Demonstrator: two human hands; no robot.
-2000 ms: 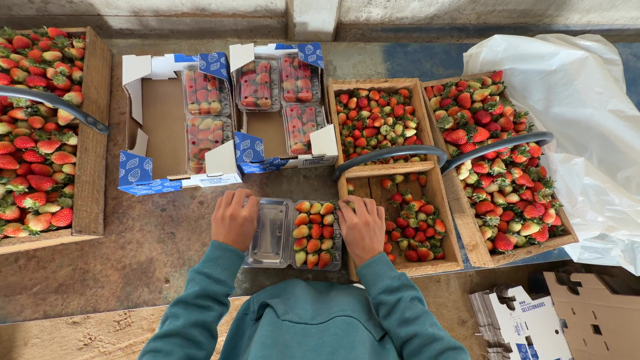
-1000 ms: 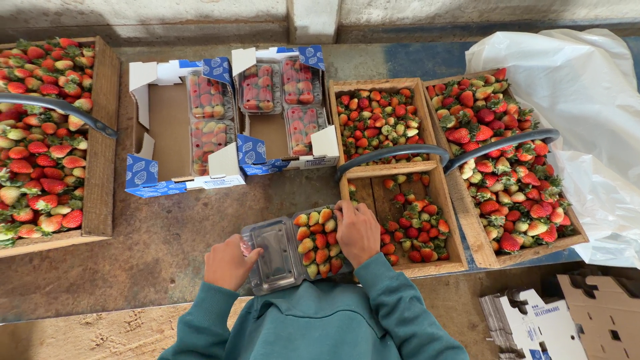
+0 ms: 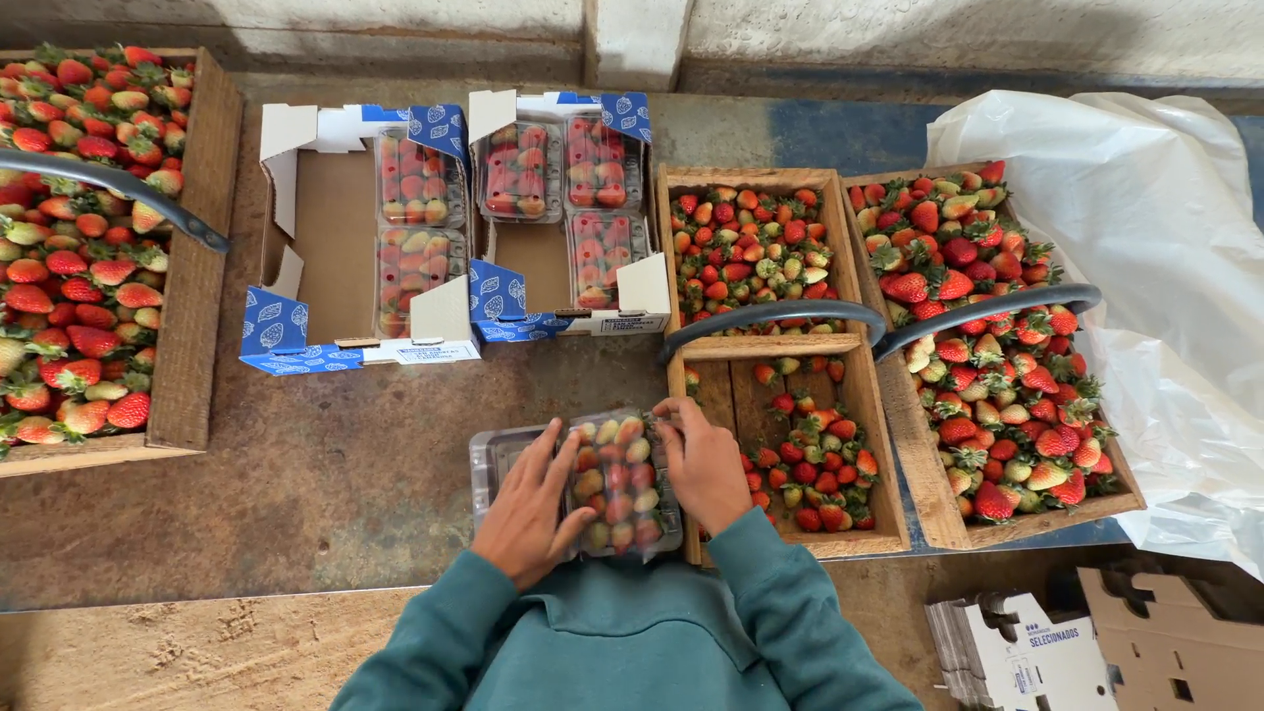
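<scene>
A clear plastic clamshell container [image 3: 617, 484] filled with strawberries in rows lies near the table's front edge. Shine over the berries suggests clear plastic above them. More clear plastic [image 3: 491, 462] shows at its left, partly under my left hand [image 3: 528, 504]; whether it is the same container's part, I cannot tell. My left hand lies flat, fingers extended, thumb by the berries. With bent fingers, my right hand [image 3: 703, 464] grips the container's upper right corner. Just right of it stands a wooden crate [image 3: 790, 541] with loose strawberries in its lower compartment.
Two blue-and-white cardboard trays [image 3: 336, 351] [image 3: 538, 321] hold filled clamshells behind my hands. Full strawberry crates stand at the left [image 3: 188, 296] and right [image 3: 918, 464], with dark arched handles. White plastic sheeting [image 3: 1155, 296] lies at the right; flattened cartons [image 3: 1047, 642] are below.
My left hand has moved from the outer edge of the open lid onto the plastic beside the berries. My right hand has shifted from over the berries to the container's upper right corner.
</scene>
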